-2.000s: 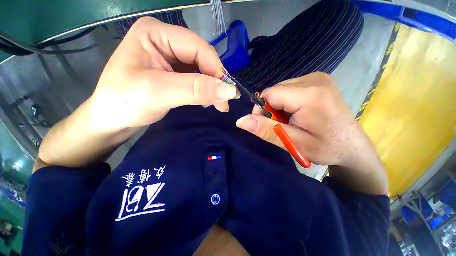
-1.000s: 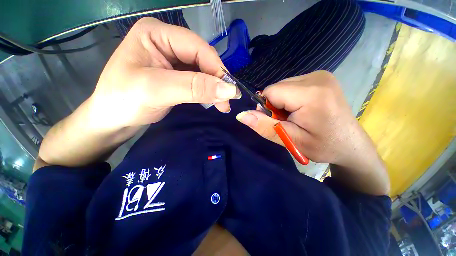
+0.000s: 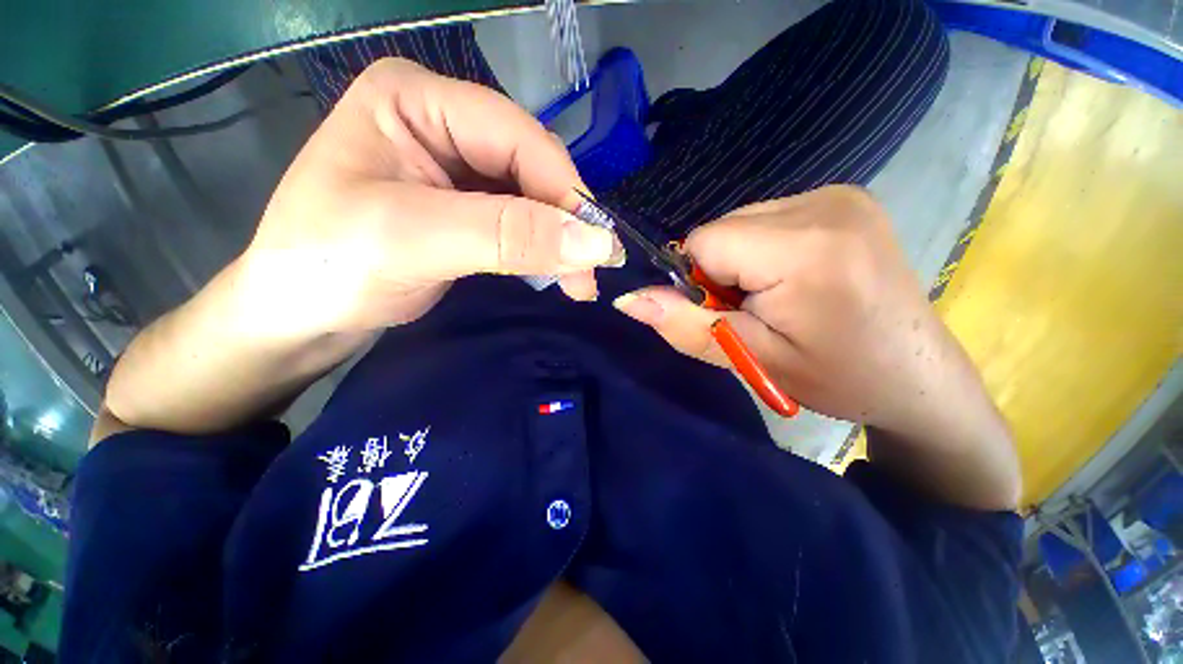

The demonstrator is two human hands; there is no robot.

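Note:
My left hand (image 3: 428, 208) pinches a short grey ribbon cable (image 3: 594, 214) between thumb and fingertips; most of the cable is hidden behind the thumb, and a pale bit shows below it. My right hand (image 3: 811, 298) holds the flush cutters (image 3: 752, 368) by their orange-red handles. The cutters' dark pointed jaws lie along the cable's end, close to my left fingertips. Whether the jaws are closed on a wire is too small to tell.
A green-matted bench edge (image 3: 260, 52) runs across the top left, with grey-white wires (image 3: 564, 46) hanging over it. A blue plastic object (image 3: 616, 117) stands below. My striped trouser leg (image 3: 817, 104) is beyond my hands. A yellow floor lane (image 3: 1077, 260) lies at the right.
My left hand has shifted slightly down with the cable. The cutters stay at the cable's end, their lower handle a little higher and nearer the other one.

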